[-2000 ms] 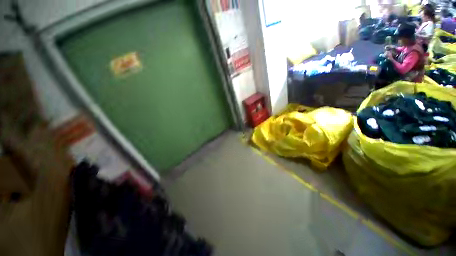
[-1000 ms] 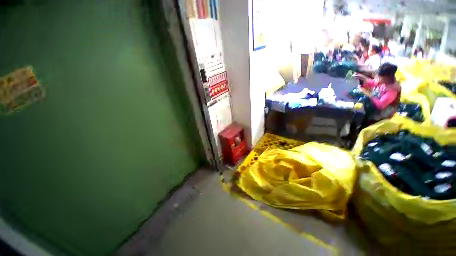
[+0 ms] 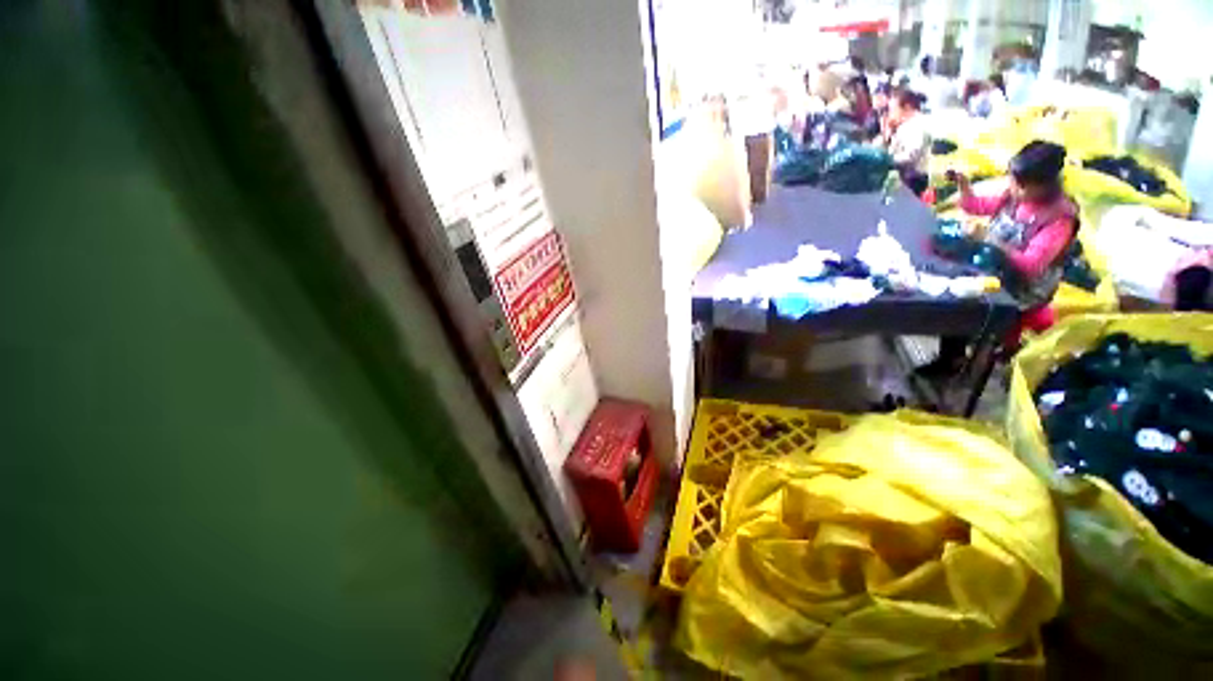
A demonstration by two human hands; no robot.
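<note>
Neither of my hands can be made out. A small blurred pinkish patch shows at the bottom edge, left of the middle; I cannot tell what it is. Nearest in front of me, a crumpled yellow woven sack [image 3: 865, 559] lies on a yellow lattice crate [image 3: 685, 512]. To its right stands a large open yellow sack [image 3: 1131, 572], filled with dark green pieces [image 3: 1131, 426] with small white marks. A green door [image 3: 200, 399] fills the left side.
A red box [image 3: 619, 472] stands on the floor against the white pillar [image 3: 592, 200]. A dark worktable [image 3: 851, 226] with white pieces lies beyond the crate. A person in pink [image 3: 1044, 240] sits at its right. Yellow floor tape [image 3: 615, 632] runs beside the crate.
The view has moved closer to the crate and sacks. The door now fills the left edge, and its yellow sign is out of view. The dark and brown shapes at lower left are gone.
</note>
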